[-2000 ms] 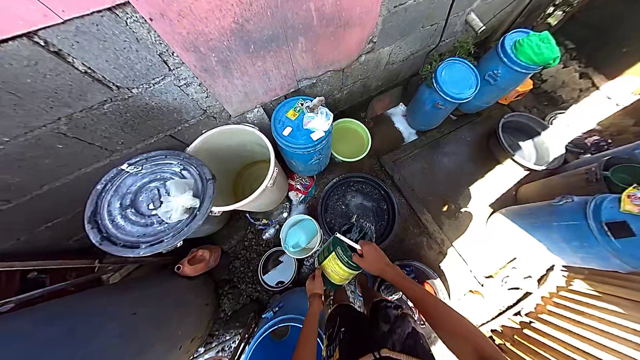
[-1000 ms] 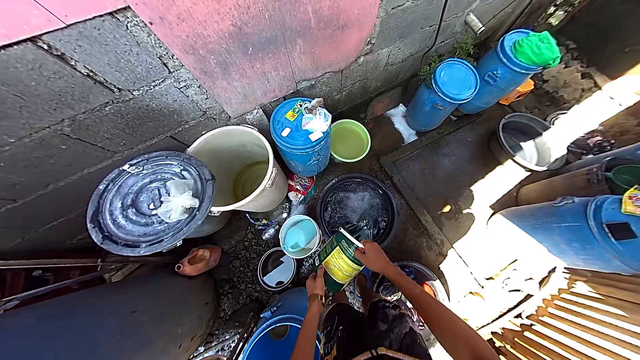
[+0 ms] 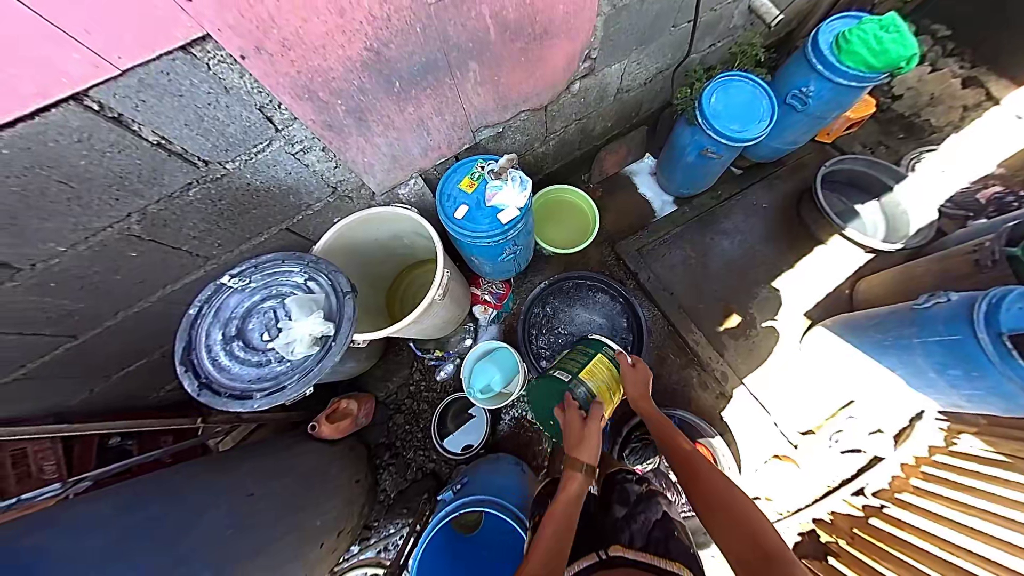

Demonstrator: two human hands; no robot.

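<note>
A green bucket with a yellow label [image 3: 598, 380] is tilted on its side between my hands, its rim toward the upper right, over the near edge of a black round basin [image 3: 580, 308] that holds liquid with some foam. My left hand [image 3: 582, 428] grips the bucket's side near its lower part, a band at the wrist. My right hand [image 3: 634, 378] holds the bucket at its rim. Just left of the bucket stands a small white pail [image 3: 520, 384] with a light blue plastic dipper [image 3: 492, 370] in it. The bucket's inside is hidden.
A large cream tub [image 3: 384, 240], a blue lidded drum [image 3: 490, 252] and a green basin [image 3: 566, 218] stand beyond. An open blue drum [image 3: 472, 540] is near my legs. A grey lid with a plastic bag [image 3: 240, 336] lies at left, and a clay pot [image 3: 344, 414] sits below it.
The green bucket has tipped over further in my hands, and its dark green bottom now shows at the left. Both hands stay on it.
</note>
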